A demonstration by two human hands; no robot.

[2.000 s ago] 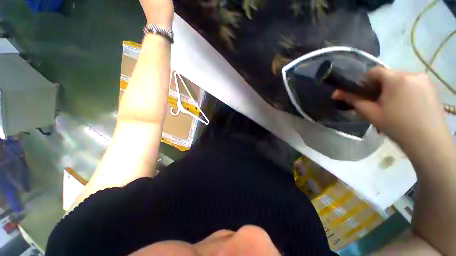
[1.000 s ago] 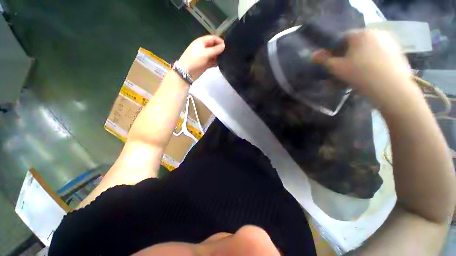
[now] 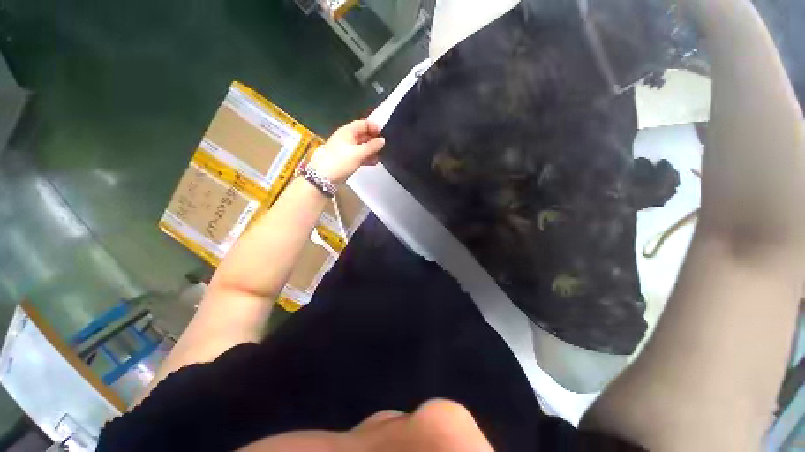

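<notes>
The black leaf-patterned garment (image 3: pixel 521 185) lies spread over the pale padded pressing board (image 3: pixel 583 366), whose rounded end shows below the cloth. My left hand (image 3: pixel 355 150) is at the garment's left edge, with thumb and fingers pinching it. My right forearm comes up along the right side, and the right hand is cut off by the top edge. A thin pale blurred line on the cloth near the top may be the iron's rim; the rest of the iron cannot be made out. A small dark bunched strip (image 3: pixel 658 183) sticks out at the garment's right side.
Taped cardboard boxes (image 3: pixel 252 146) stand below left of the table, with a white hanger (image 3: pixel 332 231) partly hidden by my arm. A white cover (image 3: pixel 432 234) runs along the front table edge. A beige hose (image 3: pixel 671 231) lies right of the garment. A metal-legged table (image 3: pixel 375 48) stands beyond.
The right hand and iron have moved up and away, the hand leaving the picture. The left hand sits slightly lower at the cloth's edge. The view has shifted, showing more of the boxes.
</notes>
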